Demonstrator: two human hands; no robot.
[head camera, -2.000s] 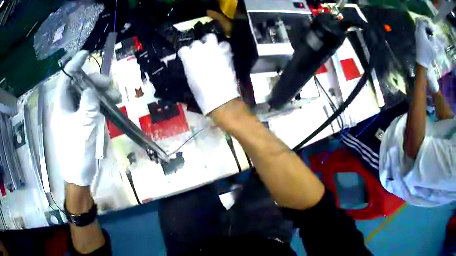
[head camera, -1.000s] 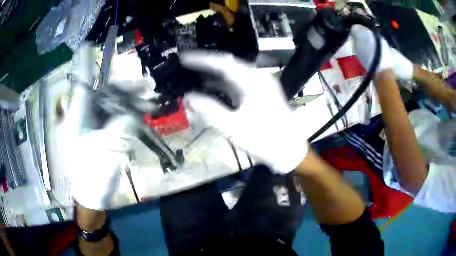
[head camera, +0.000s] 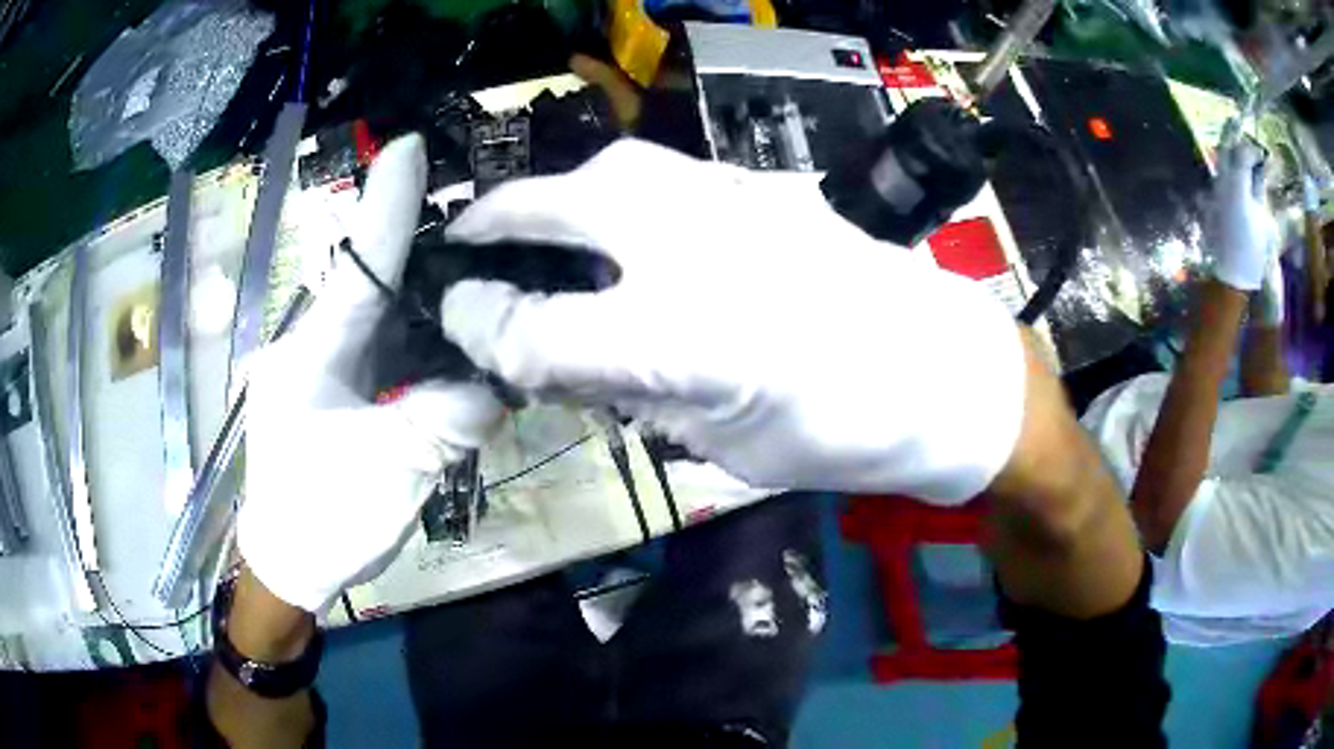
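Note:
My left hand (head camera: 329, 454), in a white glove, is closed around a dark piece in front of me. A black fitting (head camera: 424, 315) shows between my hands. My right hand (head camera: 761, 329), also gloved, reaches across from the right and pinches the fitting between thumb and fingers. The hands hide most of it; whether a metal strip is joined to it cannot be told. A thin wire (head camera: 544, 463) runs below the hands. A small dark part (head camera: 457, 501) shows beside my left hand. The black electric screwdriver (head camera: 914, 176) is partly hidden behind my right hand.
Metal strips (head camera: 177, 344) lie at the left. More black fittings (head camera: 549, 135) are heaped behind my hands. The grey-white feeder box (head camera: 783, 66) stands behind, with yellow tape (head camera: 639, 41) beside it. A clear bag (head camera: 161, 88) is rear left. A co-worker's gloved hand (head camera: 1241, 220) is at right.
My right hand has come from the heap to my left hand with a black fitting. The long strip seen slanting from my left hand no longer shows there. The co-worker's hands reached in, then withdrew.

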